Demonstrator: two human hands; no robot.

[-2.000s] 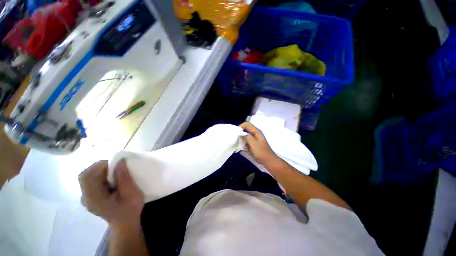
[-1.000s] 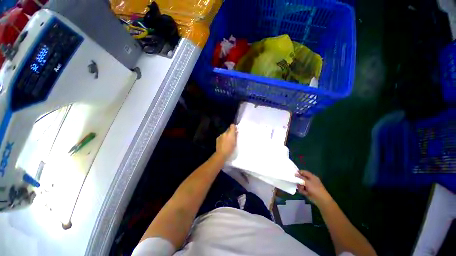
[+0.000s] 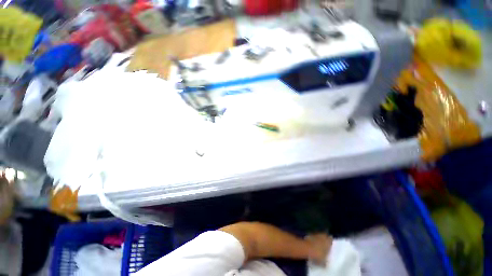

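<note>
The frame is blurred. My left hand (image 3: 319,249) is low in the picture, right of centre, with its forearm reaching in from the left. It touches a white fabric piece (image 3: 341,260); blur hides whether the fingers grip it. My right hand is out of the picture. A large pile of white cut panels (image 3: 124,129) covers the left of the sewing table, and one panel hangs over the front edge. The white sewing machine (image 3: 259,81) stands at the back, its display lit.
A green-and-orange tool (image 3: 267,127) lies on the machine bed. A blue basket (image 3: 127,248) with white pieces is at lower left; another blue basket (image 3: 423,232) is at lower right. Orange plastic (image 3: 439,110) covers the table's right end. A brown board (image 3: 183,46) lies behind the pile.
The view has swung left and up from the stack by the basket to the table. My right hand has left the picture; my left hand is still by white fabric.
</note>
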